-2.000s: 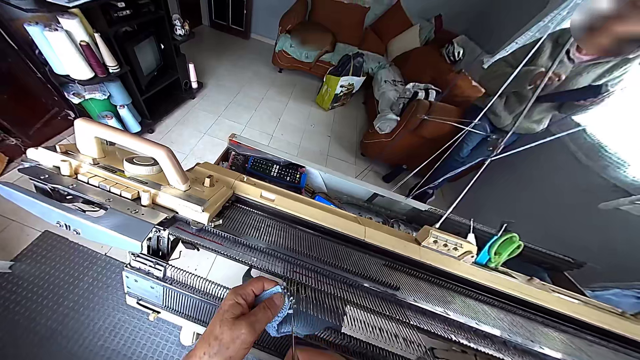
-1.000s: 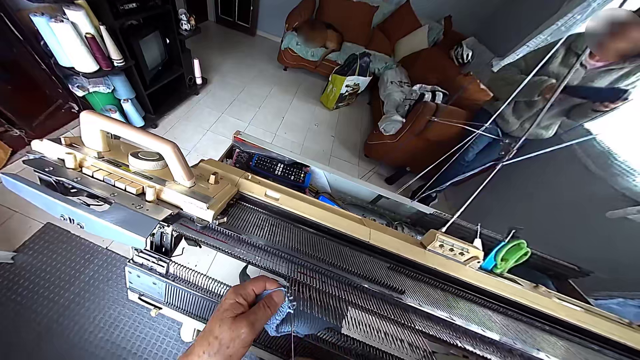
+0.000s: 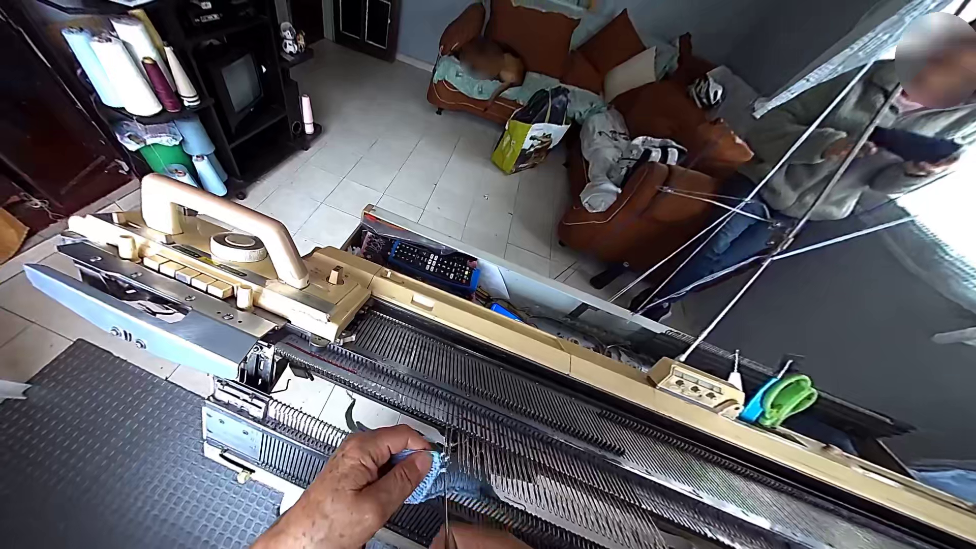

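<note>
My left hand [image 3: 370, 484] pinches the edge of light blue knitted fabric [image 3: 428, 480] between thumb and fingers, at the needle bed of a knitting machine [image 3: 488, 381]. More of the blue knit hangs down between the two beds. My right hand [image 3: 480, 537] shows only in part at the bottom edge, beside a thin upright metal tool [image 3: 447, 496] whose tip meets the fabric's edge at the needles. Its fingers and grip are mostly cut off. The machine's carriage [image 3: 221, 252], with a beige handle, rests on the left end of the bed.
Behind the bed lies a tray with a dark remote-like keypad [image 3: 433, 263]. A tension mast [image 3: 747, 293] rises at the right, near green and blue clips [image 3: 785, 400]. Yarn cones [image 3: 130, 72] fill a shelf. A person [image 3: 823, 160] stands beyond, near a brown sofa [image 3: 640, 206].
My left hand stays at the fabric's edge with the blue knit pinched. The person beyond has shifted their arms, now holding something dark.
</note>
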